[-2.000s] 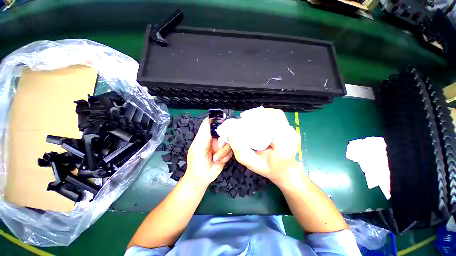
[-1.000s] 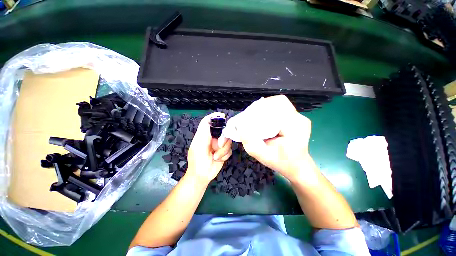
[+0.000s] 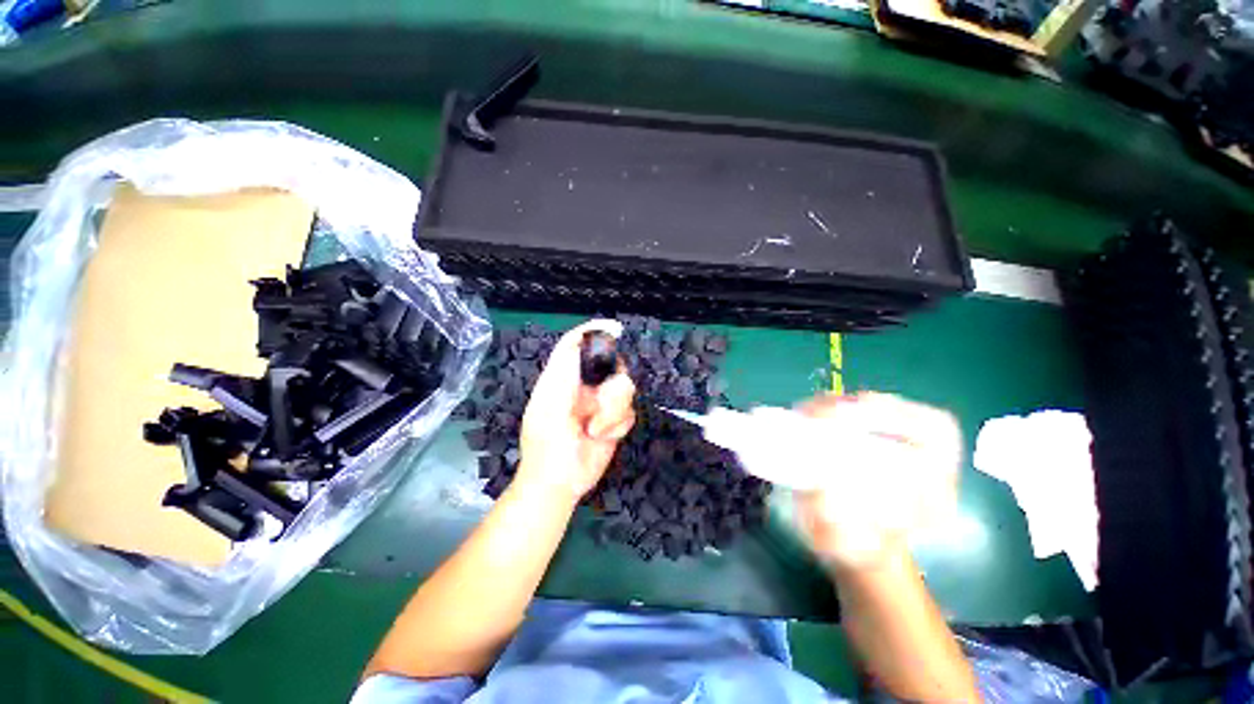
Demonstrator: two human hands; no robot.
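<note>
My left hand (image 3: 564, 420) is closed around a black plastic housing (image 3: 598, 358), its dark end facing up, above the heap of pads. My right hand (image 3: 880, 475), blurred, holds a white squeeze bottle (image 3: 777, 443) whose thin tip points left, apart from the housing. Small dark-grey pads (image 3: 674, 481) lie heaped on the green bench under and between my hands. More black housings (image 3: 282, 426) lie loose in the clear plastic bag (image 3: 151, 626) at the left.
A stack of black trays (image 3: 688, 193) stands beyond the heap, with one housing (image 3: 502, 103) on its top left corner. A white cloth (image 3: 1041, 475) lies at right beside a tall black ridged stack (image 3: 1169, 440). Tan cardboard (image 3: 165, 358) is in the bag.
My right hand has moved right with the bottle, away from the housing. My left hand still holds the housing. The view has shifted slightly.
</note>
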